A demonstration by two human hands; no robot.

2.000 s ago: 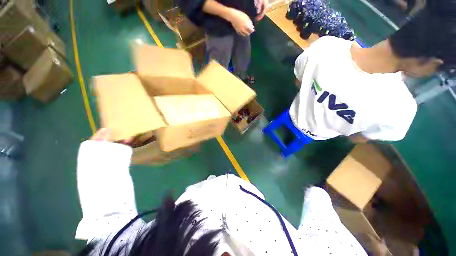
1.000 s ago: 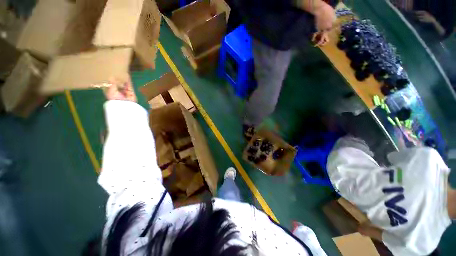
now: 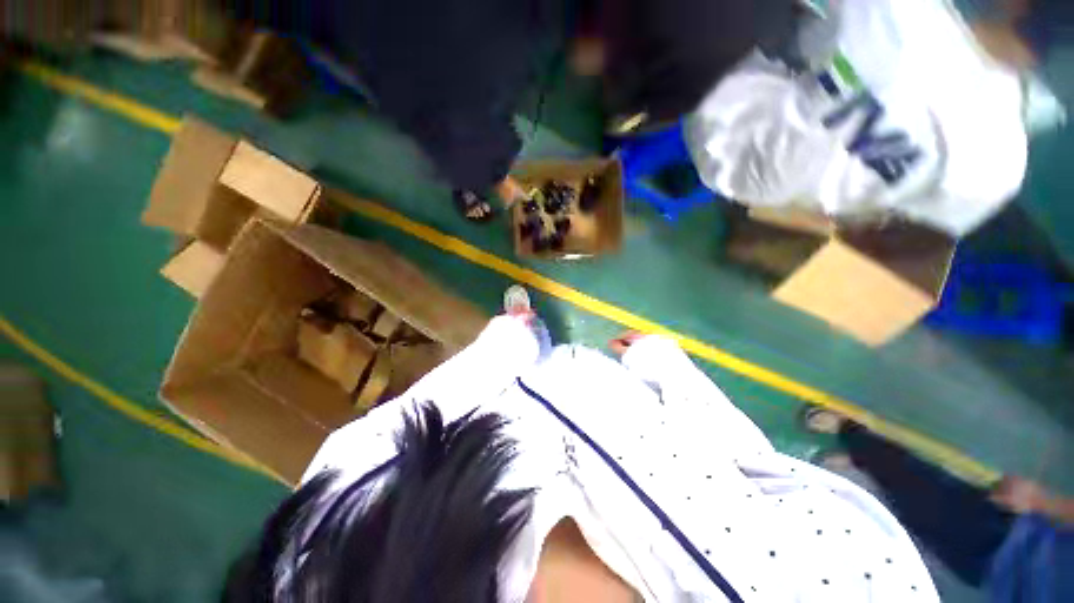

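Observation:
A large open brown carton (image 3: 236,359) stands on the floor at my left, with folded cardboard pieces (image 3: 342,353) inside. My left sleeve reaches across its right side. My left hand (image 3: 518,315) is a small blurred patch at the sleeve end, beyond the carton's right edge; its fingers are unclear. My right hand (image 3: 625,342) is small and blurred at the end of the other sleeve, over the floor in front of me. I cannot tell whether either hand holds anything. A small carton (image 3: 608,212) with several dark units (image 3: 551,218) lies ahead.
An open carton (image 3: 269,177) stands beyond the large one. A person in dark clothes (image 3: 442,83) leans ahead, a hand at the small carton. A person in a white shirt (image 3: 872,118) is by blue stools (image 3: 665,165) and another carton (image 3: 857,289). A dark-trousered leg (image 3: 925,483) is at lower right.
The carton my left hand gripped at upper left is out of that hand. My left arm has come down and inward. The view has turned, and the dark-clothed person bends lower at the small carton.

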